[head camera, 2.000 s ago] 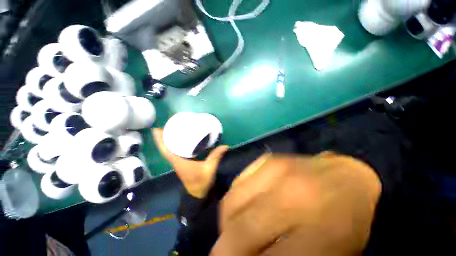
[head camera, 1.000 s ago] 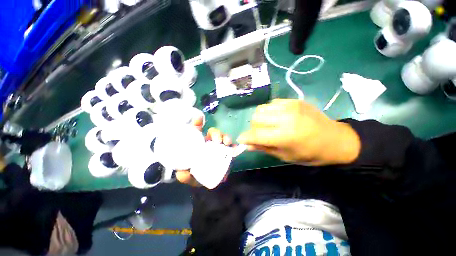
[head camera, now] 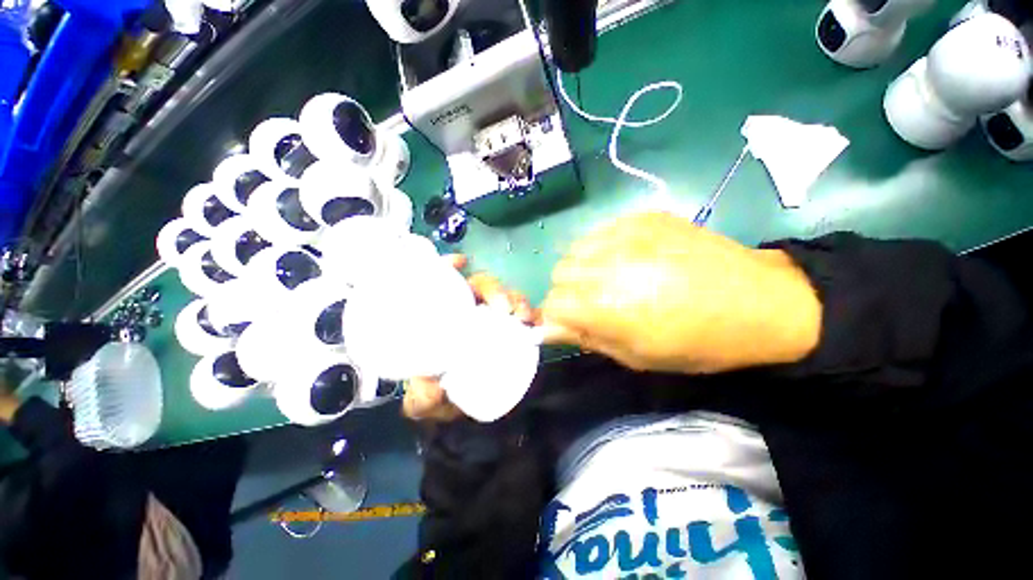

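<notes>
A white camera point(head camera: 493, 368) is held over the bench's front edge, its rounded base towards the right. My left hand point(head camera: 425, 397) holds it from behind and below; most of that hand is hidden by the camera, with fingertips showing above and below. My right hand point(head camera: 668, 297) is bent at the camera's right side, its fingertips at the base's edge. A small pale bit shows at those fingertips; I cannot tell whether it is a separate thing or part of the camera.
Finished-looking cameras point(head camera: 297, 210) are grouped at left. A screw feeder point(head camera: 498, 125), white cable point(head camera: 617, 142), hand screwdriver point(head camera: 725, 187) and white scrap point(head camera: 796, 156) lie behind. More cameras point(head camera: 957, 85) stand at right. A person's sleeve point(head camera: 45, 453) is at lower left.
Two seconds ago my left hand held the camera alone, my right hand blurred near the lens. Both hands then met at the camera. Since one second ago the view has shifted slightly; the hold looks the same.
</notes>
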